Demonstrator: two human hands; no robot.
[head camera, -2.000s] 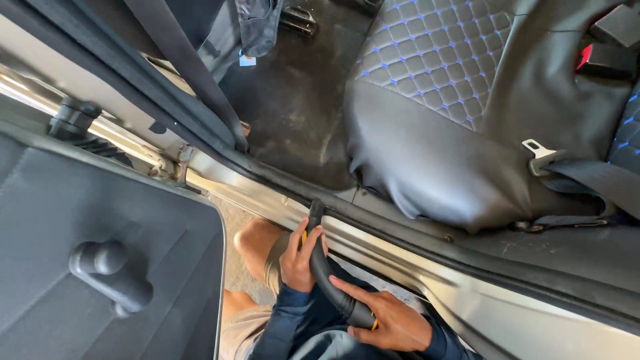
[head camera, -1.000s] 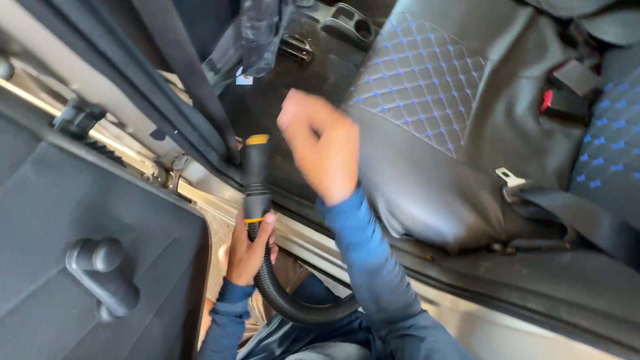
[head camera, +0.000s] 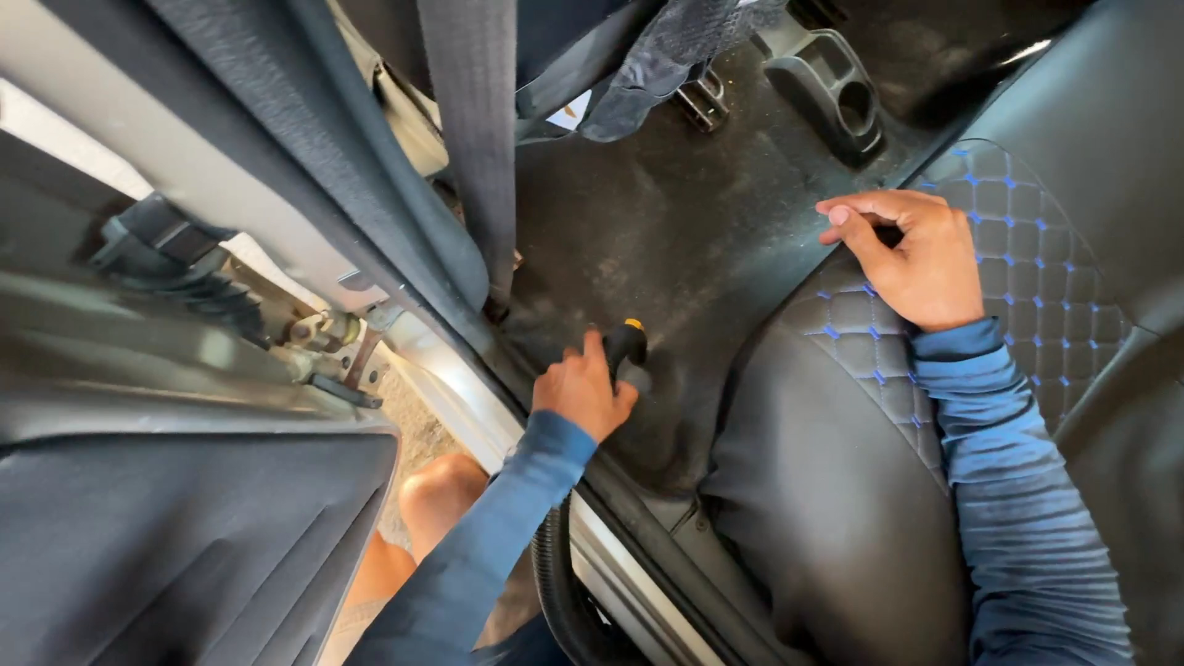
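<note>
Over the dusty black car floor (head camera: 638, 222), my left hand (head camera: 583, 384) is closed around a black vacuum hose nozzle (head camera: 629, 347) with a yellow ring at its tip. The ribbed vacuum hose (head camera: 560, 573) runs back from under my left forearm, over the door sill. My right hand (head camera: 911, 254) is above the black rear seat (head camera: 842, 407) with blue-stitched quilting, its fingers bent and thumb near the index finger, with nothing seen in it. Whether it touches the seat cannot be told.
An open car door (head camera: 185, 546) stands at the left, with its hinge area beside the silver door sill (head camera: 638, 564). A grey seat belt (head camera: 472, 139) hangs by the pillar. A cup holder console (head camera: 837, 92) and a metal seat rail (head camera: 708, 102) are farther in.
My left hand has moved from the sill into the footwell with the nozzle. My right hand, on the hose two seconds ago, has let go and moved right over the seat. The view is closer in.
</note>
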